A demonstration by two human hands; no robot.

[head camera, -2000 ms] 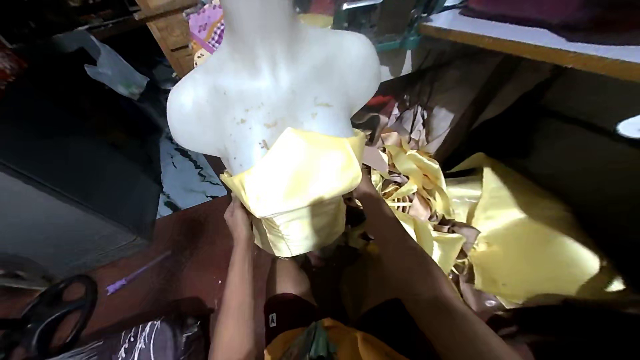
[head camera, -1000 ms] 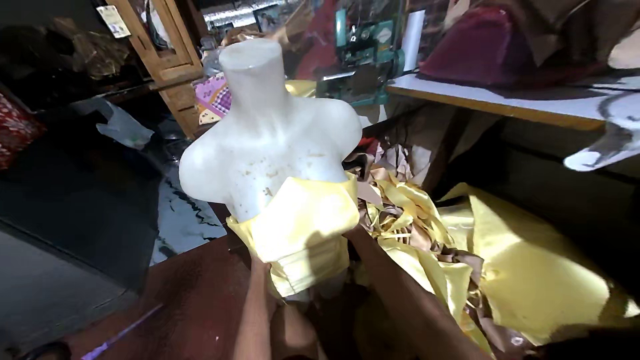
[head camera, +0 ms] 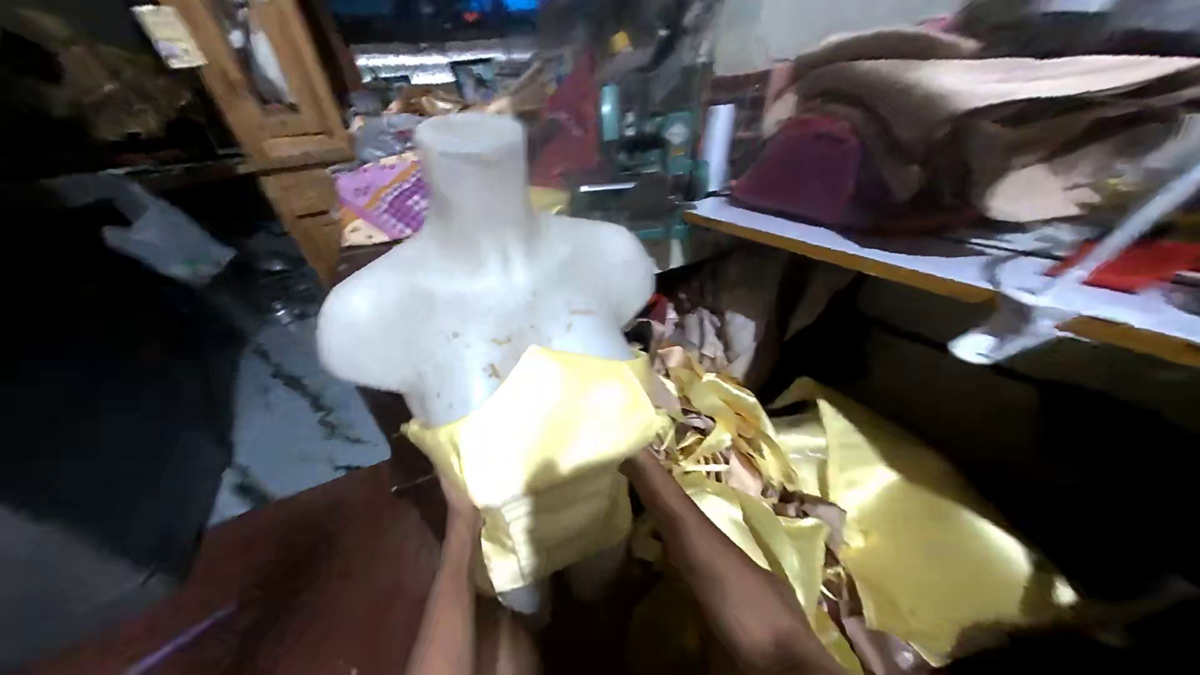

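A white mannequin torso (head camera: 487, 281) stands in the middle, with scuffed spots on its chest. Around its front lies a strapless yellow satin bodice (head camera: 562, 431) with a pointed top edge and folds across the waist. My left hand (head camera: 461, 497) is at the bodice's left side, its fingers hidden by the cloth. At the right side is my right hand (head camera: 642, 464), its fingers tucked out of sight behind the bodice. Whether either hand grips the fabric cannot be made out.
Yellow satin pieces (head camera: 909, 525) and scraps (head camera: 722, 422) heap up at the right. A white-topped table (head camera: 844, 253) holds folded cloth (head camera: 806, 173) at the upper right. A wooden cabinet (head camera: 281, 131) stands at the back left, a dark bulky object (head camera: 103, 403) at the left.
The view has tilted upward, showing more of the table and the back of the room. Both hands stay at the sides of the bodice.
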